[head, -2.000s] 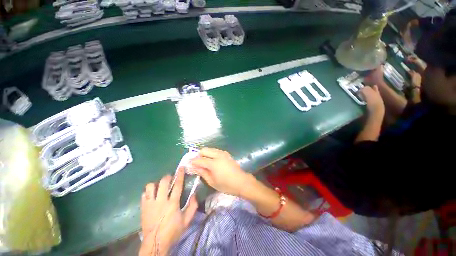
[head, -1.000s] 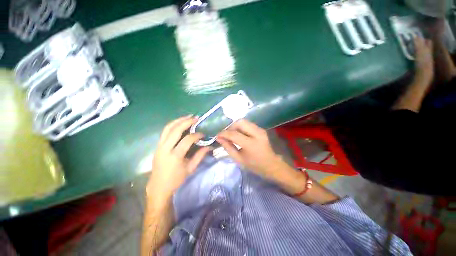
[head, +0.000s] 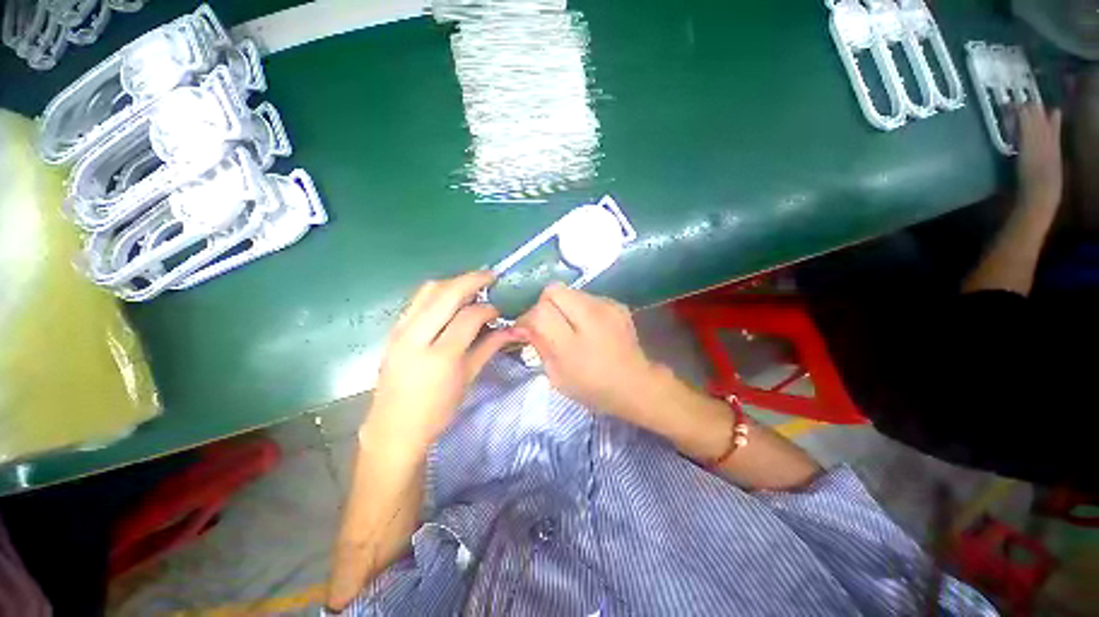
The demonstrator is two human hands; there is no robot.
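A single white plastic frame point(head: 592, 239), an open oval with a round disc at its squared far end, lies tilted at the near edge of the green table. My left hand point(head: 436, 350) holds its near rounded end from the left. My right hand point(head: 587, 350) is at the same end from the right, fingers bent and fingertips close to the left ones. The fingers hide that end; whether a thin strip is there I cannot tell. A pile of thin whitish strips point(head: 528, 109) lies on the table ahead of my hands.
Stacked white frames point(head: 199, 205) stand at left beside a clear bag with yellow contents point(head: 72, 313). A joined frame group point(head: 898, 60) lies at far right. Another person's hand point(head: 1036, 157) touches frames there. Red stools point(head: 783, 350) stand below the green table point(head: 362, 157).
The view has tilted down. The frame has turned from upright between my fingers to slanting away, disc end far. My hands have moved from its disc area to its near rounded end.
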